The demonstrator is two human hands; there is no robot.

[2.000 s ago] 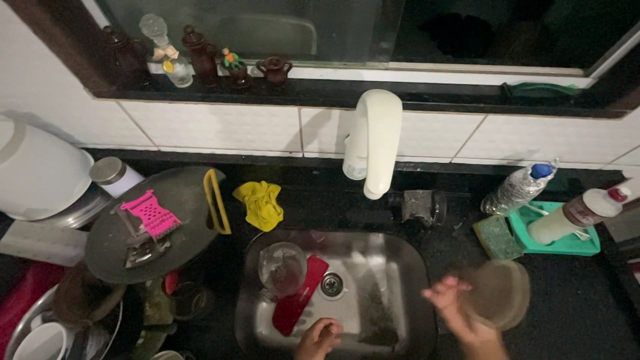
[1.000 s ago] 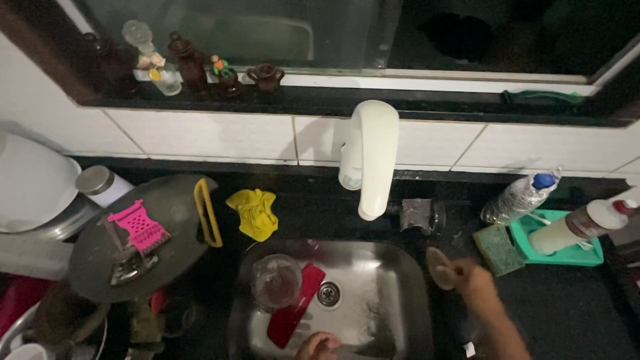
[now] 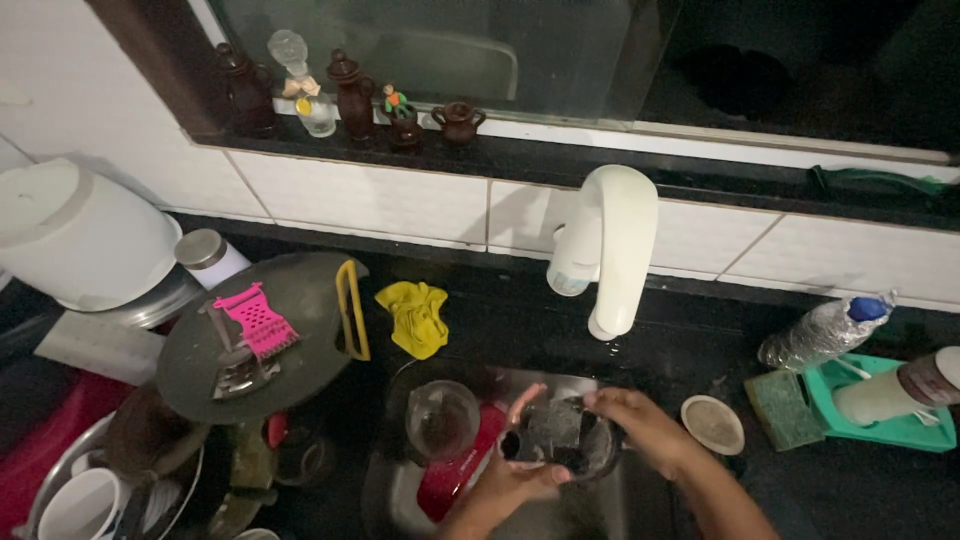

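Over the steel sink [image 3: 600,510], below the white faucet [image 3: 626,247], both hands are on a dark translucent container [image 3: 559,435]. My left hand [image 3: 517,480] grips its left and near side, thumb across the near edge. My right hand [image 3: 637,420] holds its far right edge with the fingers. A clear round glass bowl [image 3: 442,420] and a red flat object with writing [image 3: 461,469] lie in the sink's left part. A small round pale lid or dish [image 3: 712,425] rests on the black counter, right of my right hand.
A yellow cloth [image 3: 416,319] lies behind the sink. At left, a dark pan lid [image 3: 255,375] carries a pink grater [image 3: 255,319], beside a dish basin [image 3: 45,487]. At right are a sponge [image 3: 784,409], a green tray [image 3: 885,435] with a bottle, and a foil-wrapped bottle [image 3: 825,330].
The dark container stood on the counter right of the faucet; now both hands hold it over the sink. My right hand has let go of the small round piece, now on the counter.
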